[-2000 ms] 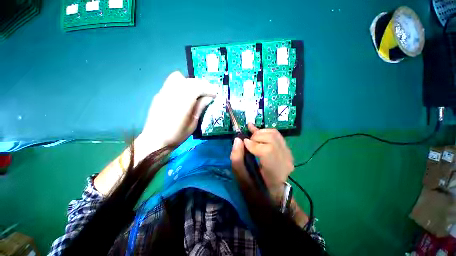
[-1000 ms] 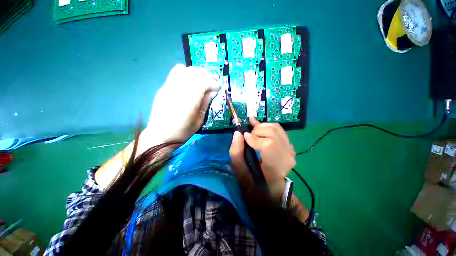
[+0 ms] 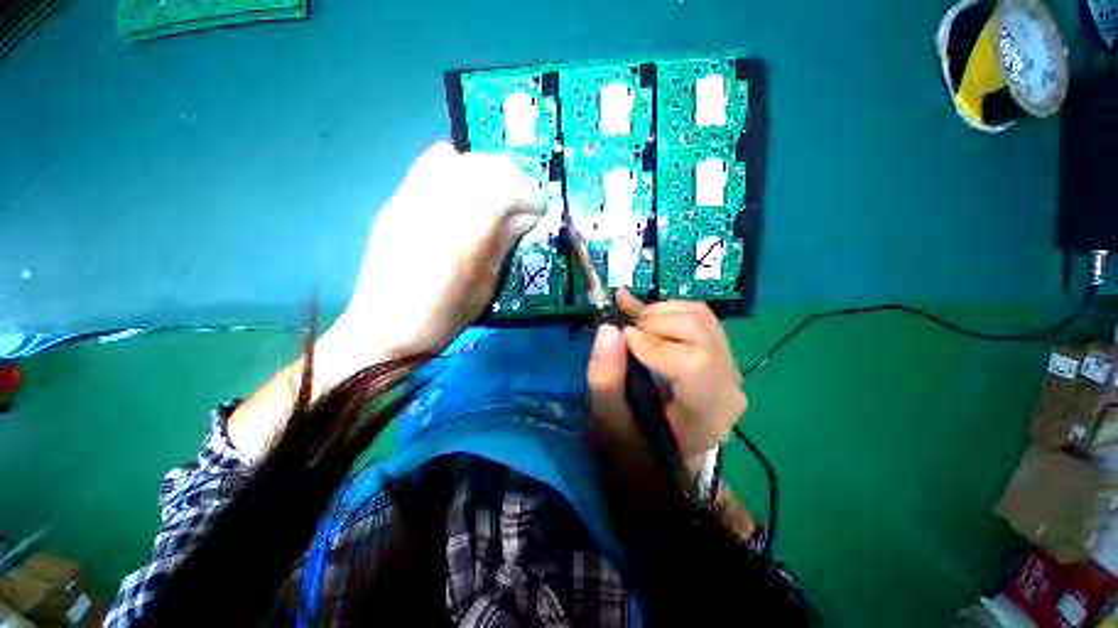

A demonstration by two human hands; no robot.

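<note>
A green PCB panel (image 3: pixel 699 145) with white rectangles lies in a black fixture (image 3: pixel 753 184) in front of me. Two lower rectangles bear dark pen marks. My right hand (image 3: pixel 674 368) grips a soldering iron (image 3: pixel 649 399) by its black handle. Its thin tip points up and left to the panel's middle row, near the gap between the left and middle columns. My left hand (image 3: pixel 444 245) lies over the panel's left side with fingertips pinched close to the tip; glare hides whether they hold solder wire.
A yellow-and-black roll (image 3: pixel 1008 61) stands at the upper right, beside a black box (image 3: pixel 1089 160) with the iron's cord (image 3: pixel 907 313) plugged in. Stacked green panels (image 3: pixel 211 15) are at the upper left. Cardboard boxes (image 3: pixel 1057 503) are at the lower right.
The view has shifted, so the panel sits higher in it. The iron and my right hand have moved slightly right across the panel. My left hand stays over the left column.
</note>
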